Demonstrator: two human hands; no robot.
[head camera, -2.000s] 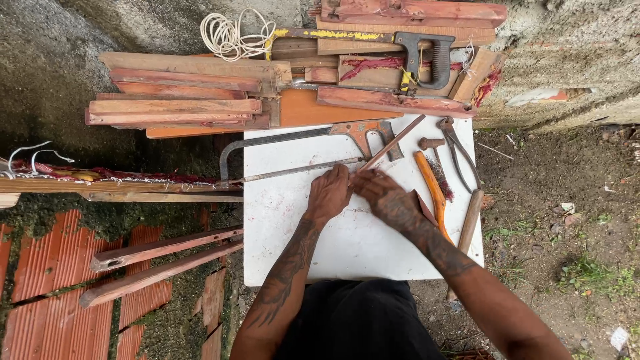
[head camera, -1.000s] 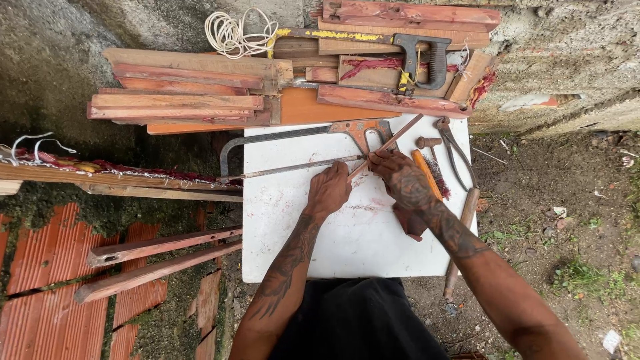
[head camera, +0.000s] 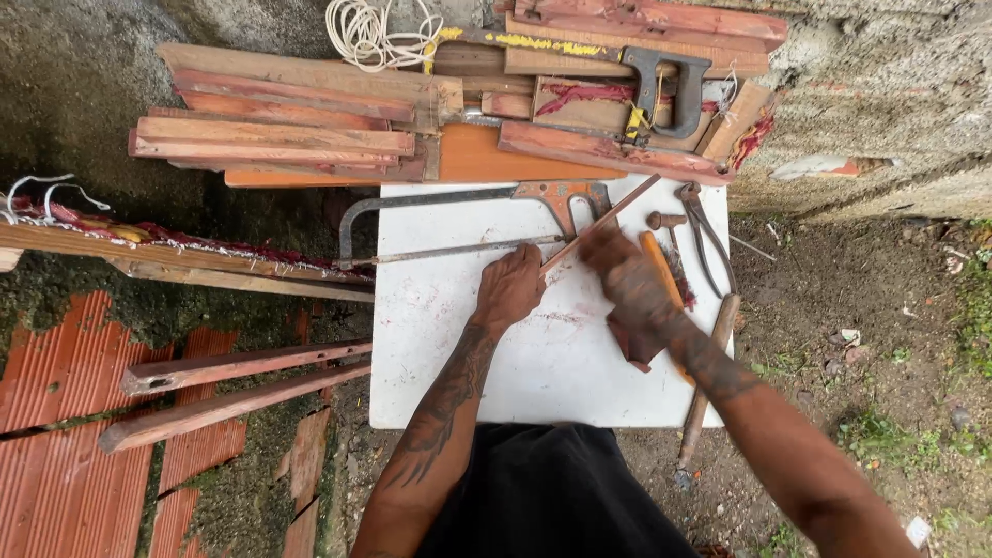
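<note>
A thin reddish wooden stick (head camera: 620, 208) slants over the white table (head camera: 434, 341), its lower end in the grip of my left hand (head camera: 510, 287). My right hand (head camera: 624, 275) is blurred beside the stick; a dark reddish-brown piece, perhaps sandpaper or cloth (head camera: 632, 341), shows below its palm, and I cannot tell how it is held. Behind my hands lies a hacksaw with an orange handle (head camera: 552, 200), partly under the stick. Right of my right hand are an orange tool handle (head camera: 659, 267), a hammer (head camera: 665, 221), a wire brush (head camera: 680, 271) and metal pincers (head camera: 707, 240).
Stacked wood pieces (head camera: 279, 143), a second hacksaw with a black handle (head camera: 682, 93) and coiled white cord (head camera: 372, 39) lie beyond the table. Two wooden bars (head camera: 232, 395) extend at the left. A wooden handle (head camera: 709, 380) crosses the table's right edge. Rough walls stand behind.
My right hand has shifted back and forth near the stick, away from my left hand now. My left hand has stayed at the stick's lower part.
</note>
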